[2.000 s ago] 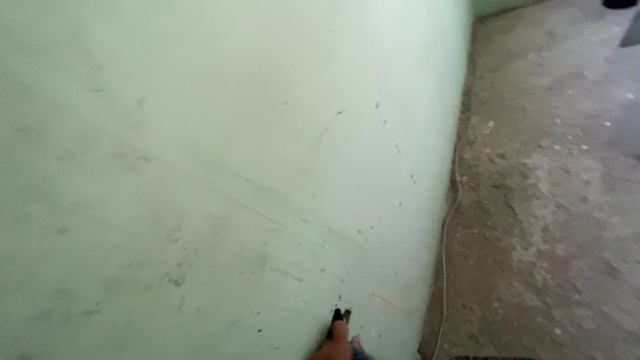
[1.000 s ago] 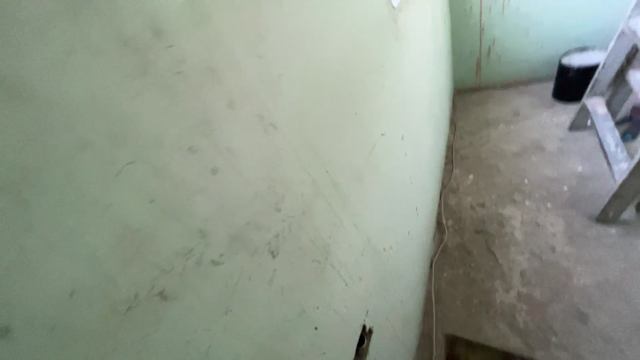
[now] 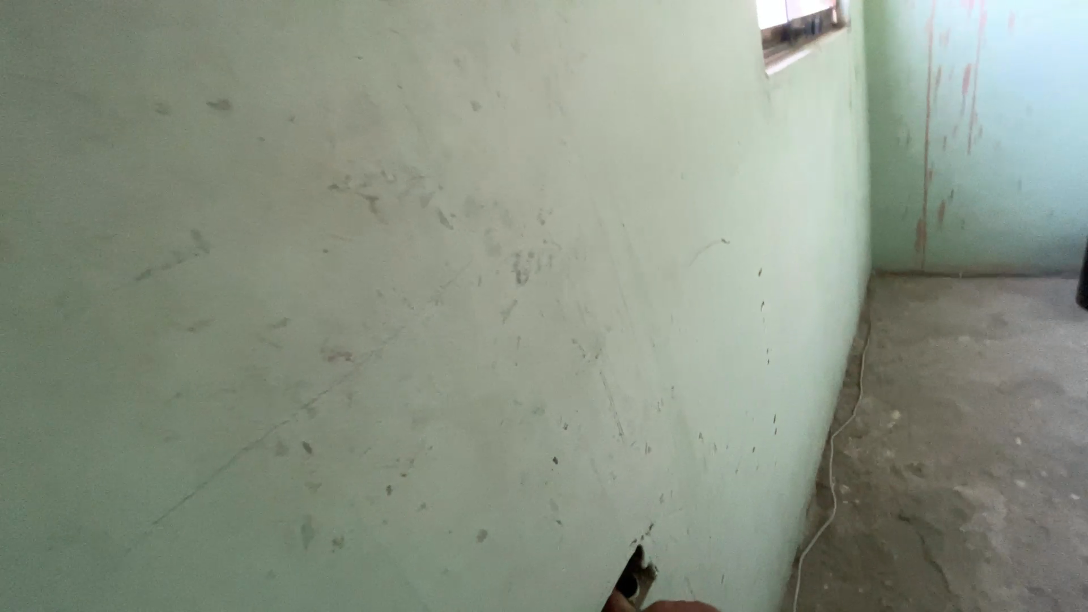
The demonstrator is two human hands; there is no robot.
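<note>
A pale green painted wall [image 3: 425, 297] with scuffs, scratches and small chips fills most of the view. Low on it, at the bottom edge, is a dark shape with a ragged, light brown edge [image 3: 637, 574]; whether it is a hole in the wall or a held object, I cannot tell. Fingertips of what looks like my right hand [image 3: 680, 606] show right beside this shape, cut off by the frame, so its grip is hidden. My left hand cannot be made out.
A thin white cable [image 3: 833, 476] runs along the foot of the wall on the rough concrete floor [image 3: 977, 408]. A window [image 3: 799, 30] opens at the upper right. The far wall [image 3: 1003, 144] has reddish streaks. A black object [image 3: 1083, 276] is cut off at the right edge.
The view has swung, bringing the window in and leaving the stepladder outside. Fingers, not distinguishable one second ago, show again at the bottom edge.
</note>
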